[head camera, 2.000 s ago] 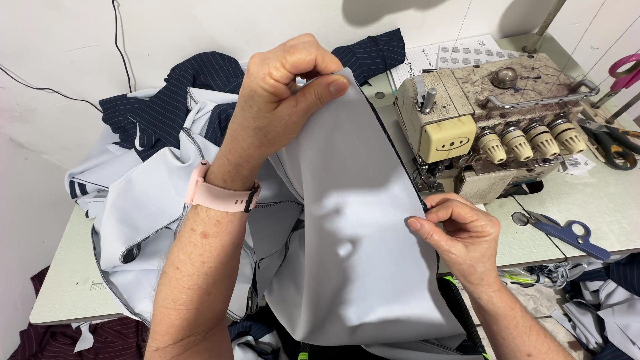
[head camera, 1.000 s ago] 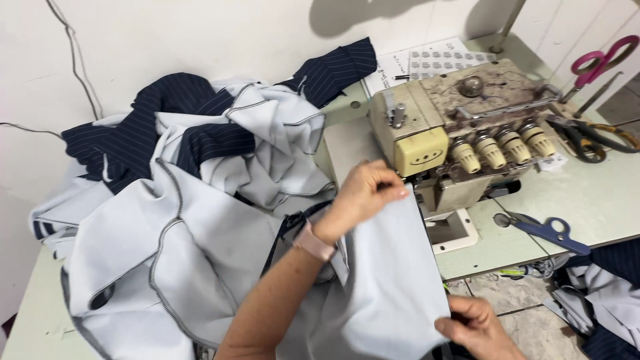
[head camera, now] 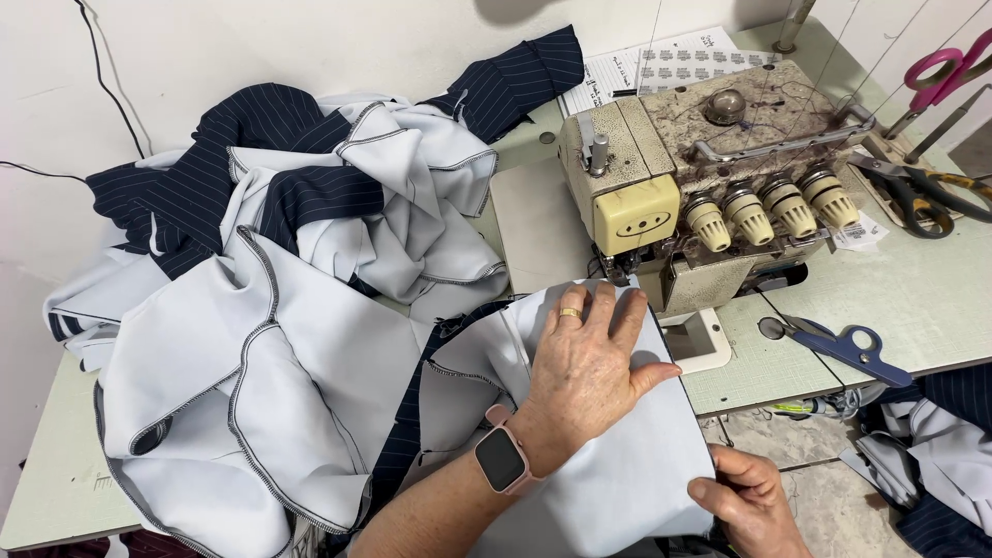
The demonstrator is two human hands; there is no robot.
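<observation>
My left hand [head camera: 593, 372], with a ring and a pink-strapped smartwatch, lies flat with fingers spread on a pale grey fabric panel [head camera: 620, 473]. The panel's far edge is at the needle and presser foot area [head camera: 618, 271] of an overlock sewing machine [head camera: 728, 147]; whether the foot is down on it cannot be told. Nearer the front, my right hand [head camera: 748, 496] pinches the panel's right edge between thumb and fingers. Joined or bunched grey and navy pinstriped garment pieces [head camera: 310, 372] with overlocked seams spread to the left of my left hand.
Blue-handled thread snips [head camera: 852, 349] lie on the table [head camera: 938, 310] right of the machine. Black-handled scissors [head camera: 922, 194] and pink-handled scissors [head camera: 938, 77] are farther back. Printed paper sheets [head camera: 682, 66] lie behind the machine. More fabric [head camera: 938, 457] hangs below at the right.
The fabric panel, earlier held up between both hands, now reaches the machine's needle area. My left hand has gone from pinching its upper corner to lying flat on it. My right hand still grips the edge.
</observation>
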